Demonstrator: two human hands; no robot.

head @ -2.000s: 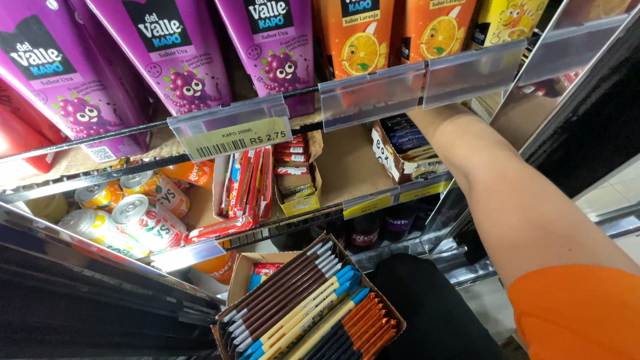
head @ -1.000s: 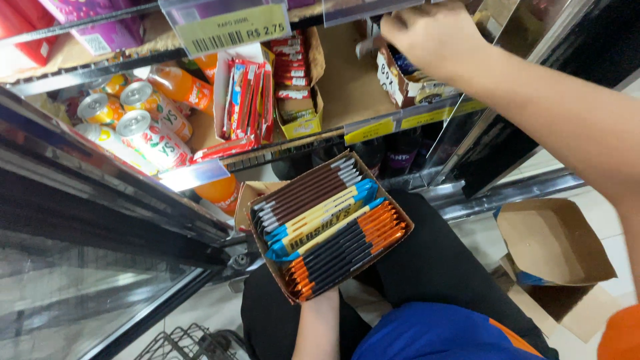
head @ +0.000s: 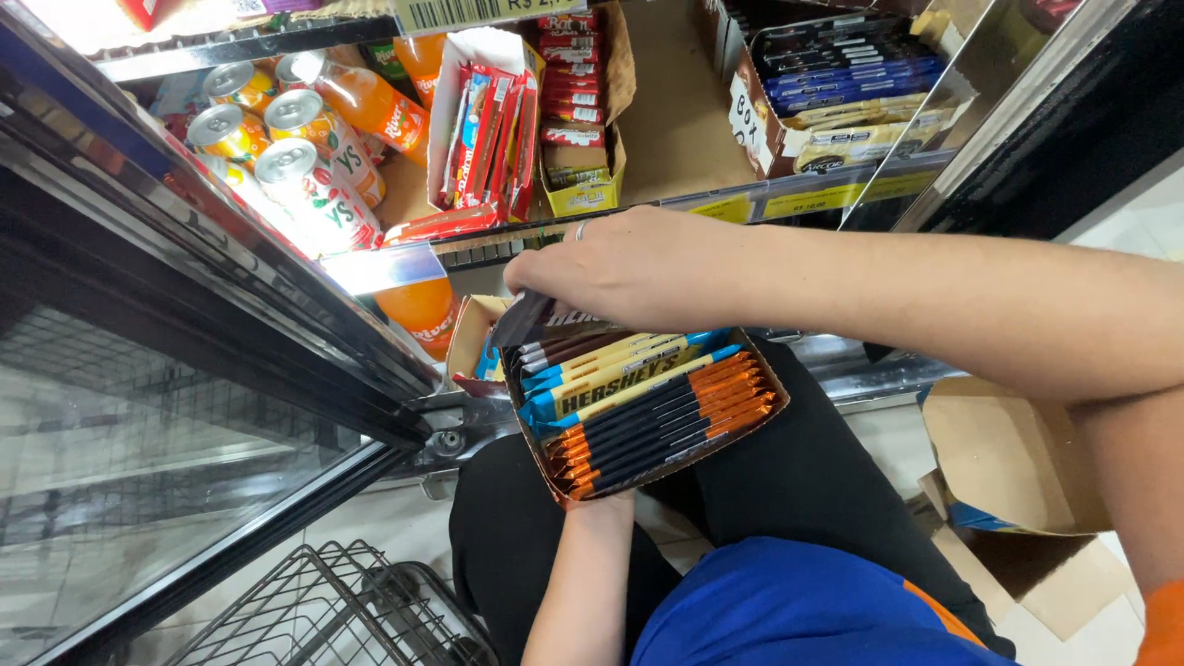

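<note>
My left hand [head: 599, 509] supports a cardboard box [head: 536, 462] from below, above my lap; its fingers are hidden under it. Upright in the box stand Hershey's chocolate bars: dark-and-orange ones [head: 661, 425], cream-and-blue ones [head: 620, 379] and brown ones at the far side. My right hand [head: 601, 273], with a ring on one finger, reaches over the box's far edge and grips a dark brown Hershey's bar [head: 527, 319], partly hidden by the fingers. Beyond it on the shelf, a display box [head: 768, 139] holds black, blue and cream bars.
On the shelf [head: 680, 92] are cans [head: 310, 190], orange drink bottles [head: 388, 116] and boxes of red-wrapped chocolates [head: 476, 139]. A glass door [head: 185, 416] stands at left, above a wire basket [head: 324, 610]. An opened cardboard box [head: 1008, 453] lies on the floor at right.
My right hand has moved from the display box on the shelf to the box on my left hand, and a dark brown bar now shows in its grip.
</note>
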